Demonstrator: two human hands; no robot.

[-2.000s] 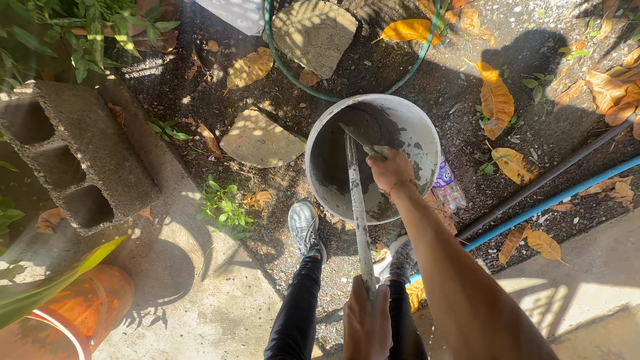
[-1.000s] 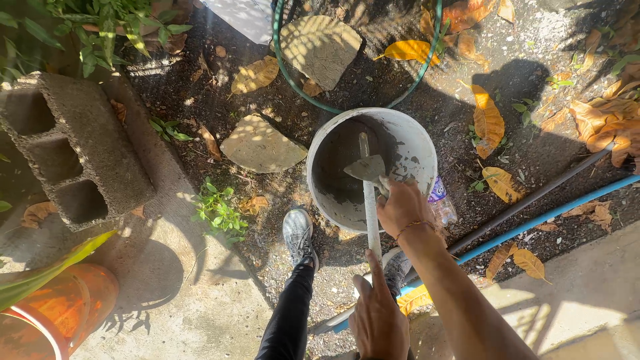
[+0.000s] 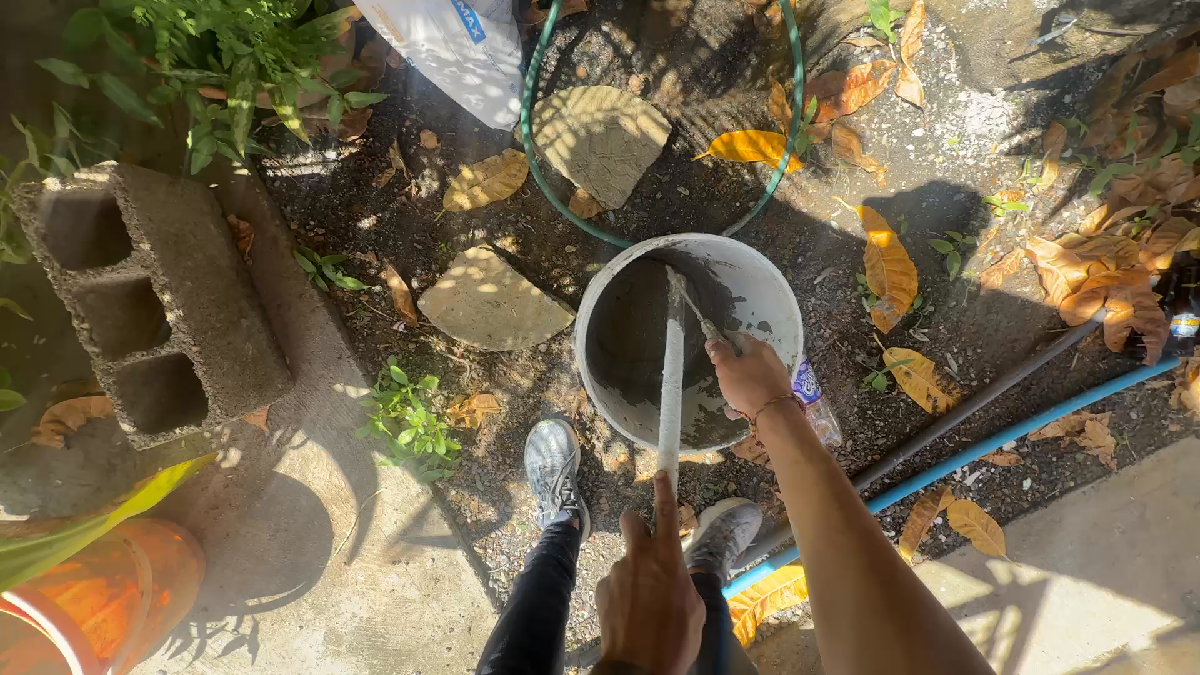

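Note:
A white plastic bucket (image 3: 784, 309) stands on the soil in front of my feet, its inner wall smeared with grey mortar. Below it in the view, my left hand (image 3: 651, 595) grips a pale, mortar-coated stick (image 3: 671, 394) whose far end reaches into the bucket. My right hand (image 3: 753, 377), over the bucket's right side, is closed around the handle of a trowel (image 3: 698, 311). The trowel's blade is seen nearly edge-on and lies against or close to the stick's upper end; actual contact cannot be told.
A concrete block (image 3: 202, 300) and an orange bucket (image 3: 141, 591) are at the left. Flat stones (image 3: 497, 305), a green hose (image 3: 541, 173) and a white sack (image 3: 459, 56) lie beyond. At the right are a plastic bottle (image 3: 821, 412), a dark pipe (image 3: 975, 403) and a blue pipe (image 3: 1022, 429).
The trowel's blade, seen broad side up one second ago, is now nearly edge-on near the stick's upper end. Both hands keep their holds.

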